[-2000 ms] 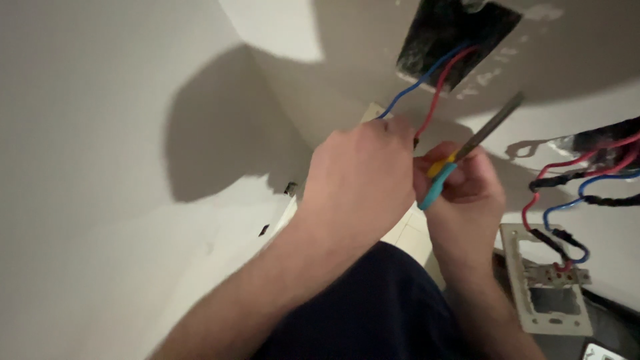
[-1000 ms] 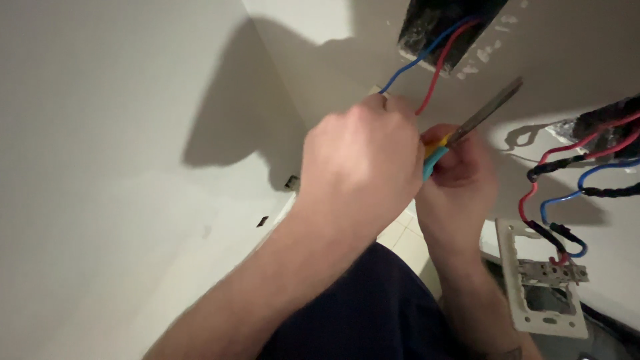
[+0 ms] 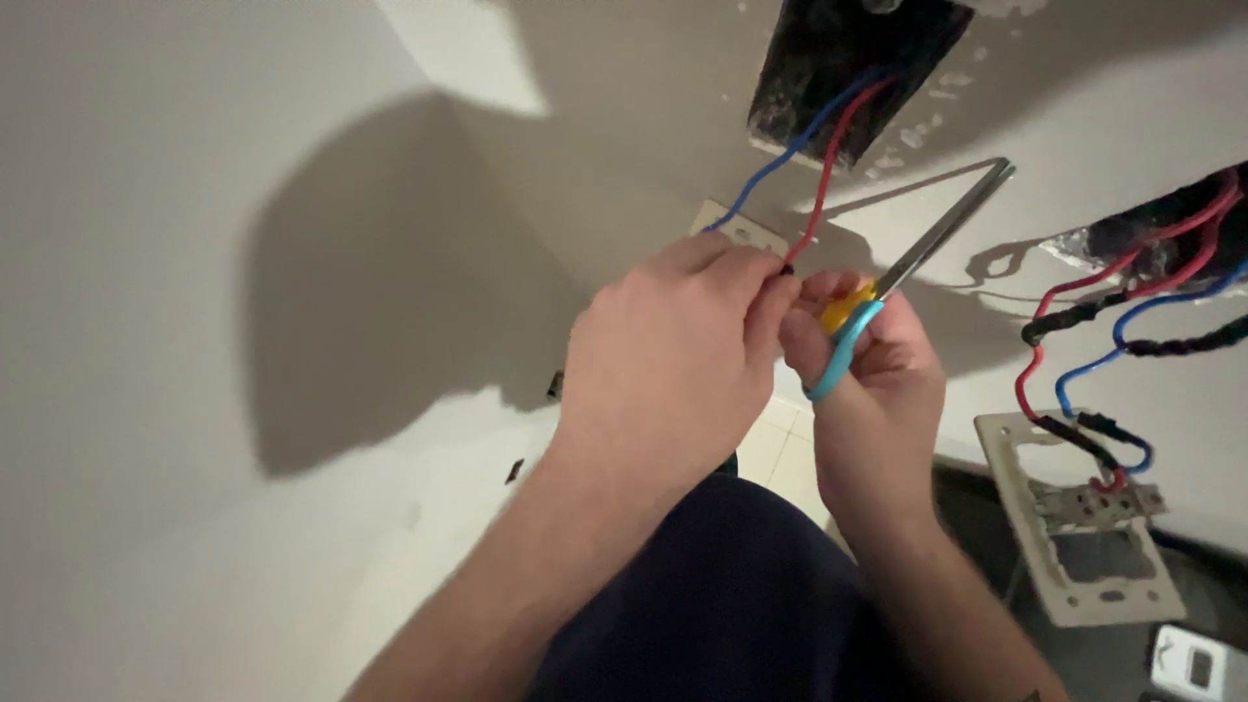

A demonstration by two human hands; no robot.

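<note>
My left hand (image 3: 673,341) pinches the red wire (image 3: 825,185) near a small black piece at its lower part. The blue wire (image 3: 756,182) runs down behind the same hand, in front of a cream mounting frame (image 3: 726,219) that is mostly hidden. Both wires come out of a dark wall box (image 3: 848,68). Close beside, my right hand (image 3: 873,366) holds scissors with yellow and turquoise handles (image 3: 848,351), blades pointing up and to the right. Its fingertips are next to those of my left hand; what lies between them is hidden.
At the right, a second wall box (image 3: 1160,229) has red and blue wires with black tape. They lead to a hanging cream mounting frame (image 3: 1111,600) with a metal-contact module. A white device (image 3: 1194,663) lies at the lower right corner. A wall (image 3: 117,390) stands at the left.
The scissors have swung in my right hand and their blades show longer. The right hand's fingers have shifted around the handles. My left hand stays at the wires.
</note>
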